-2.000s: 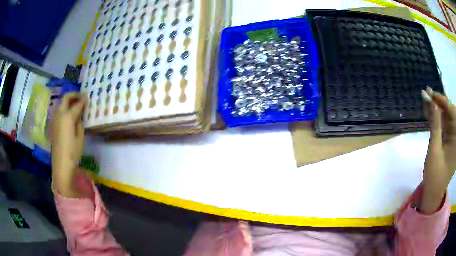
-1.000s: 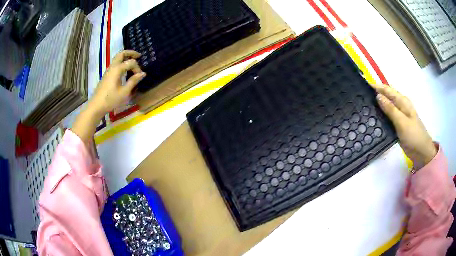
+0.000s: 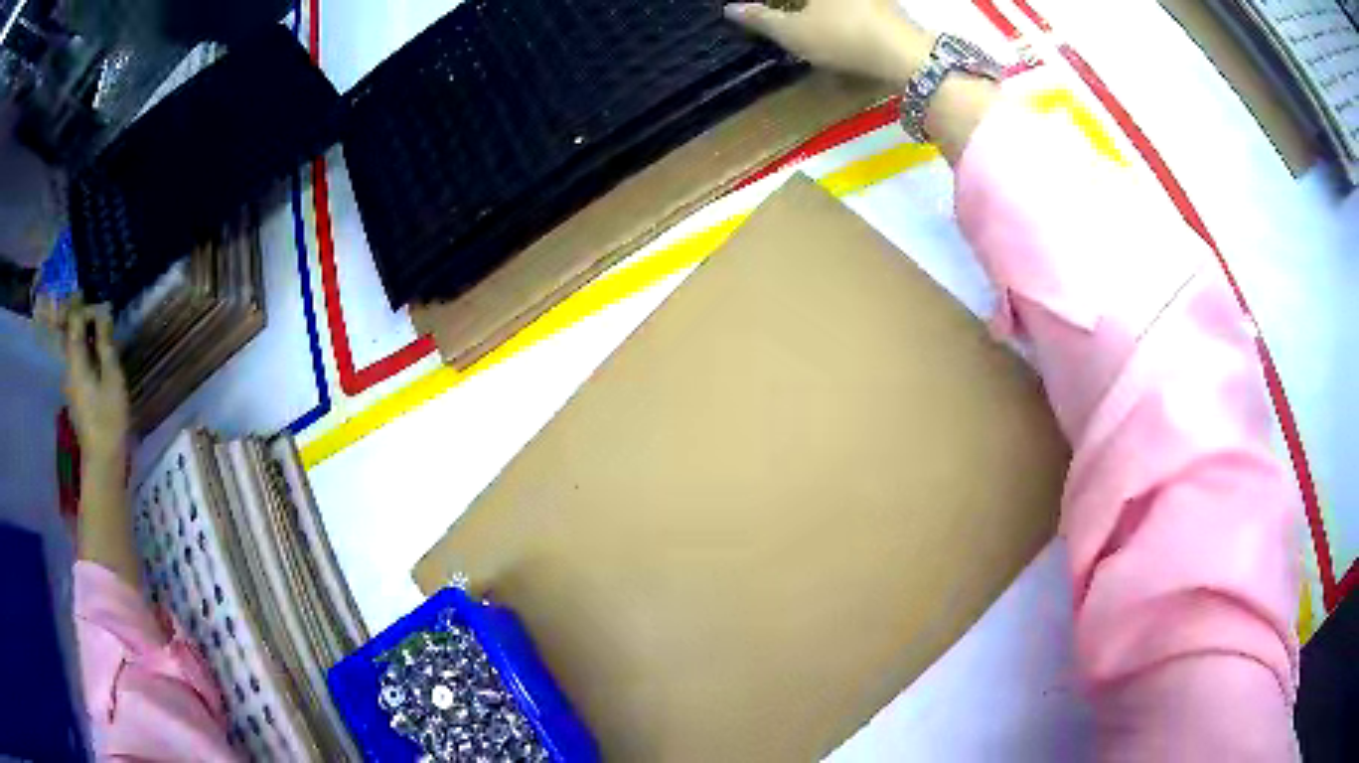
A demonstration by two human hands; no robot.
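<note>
My left hand (image 3: 97, 365), at the left edge, grips the near-left corner of a black pocketed tray (image 3: 224, 157), which lies tilted over a stack of boards. My right hand (image 3: 842, 30), with a metal bracelet, is at the top with its fingers on the right end of another black tray (image 3: 552, 127). This tray rests at the back on layered brown cardboard (image 3: 477, 336). Its far edge is cut off by the picture.
A brown cardboard sheet (image 3: 805, 477) lies on the white tabletop. A blue bin (image 3: 544, 693) of small silver parts overlaps its near-left corner. White dotted boards (image 3: 201, 567) stand left of the bin. Another board stack (image 3: 231, 321) is under the left tray. More boards (image 3: 1312, 75) are top right.
The large black tray has left the cardboard sheet and is now at the back under my right hand. My left hand has moved left, and a black tray now covers the left board stack.
</note>
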